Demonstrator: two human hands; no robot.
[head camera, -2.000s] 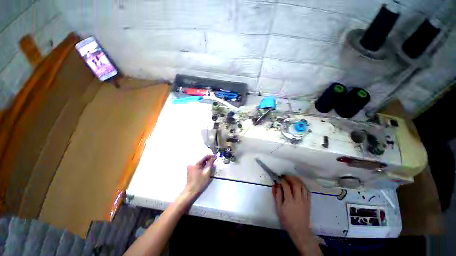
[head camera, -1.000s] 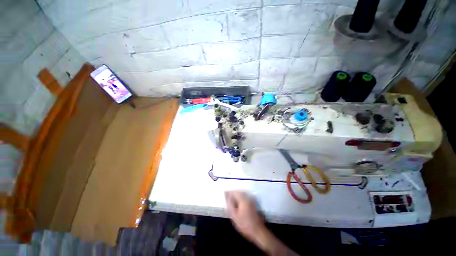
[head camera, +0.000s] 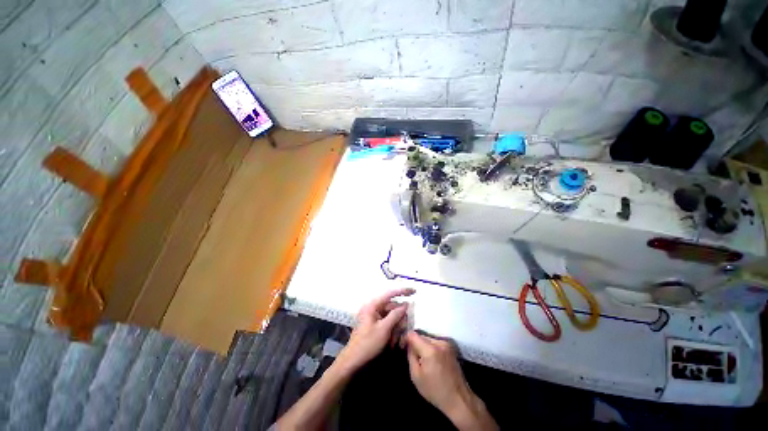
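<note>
My left hand (head camera: 376, 330) and my right hand (head camera: 434, 368) are close together at the front edge of the white table, left of centre. The fingers of both hands are bent and nearly meet; whatever may be between the fingertips is too small to see. The off-white sewing machine head (head camera: 539, 202) stands behind them, its nose with metal guides (head camera: 431, 202) above the table. Scissors with one red and one yellow-orange handle loop (head camera: 552, 295) lie on the table to the right of my hands, blades pointing up-left.
A cardboard guard with orange tape (head camera: 244, 219) borders the table's left side. A lit phone (head camera: 243, 103) leans at the wall. A dark tool tray (head camera: 413, 133) and black thread cones (head camera: 665, 137) are behind the machine. Grey quilted fabric (head camera: 168, 379) is at lower left.
The view has shifted. My right hand has let go of the scissors, which lie on the table. My left hand has left the needle area, and both hands are now together at the table's front edge.
</note>
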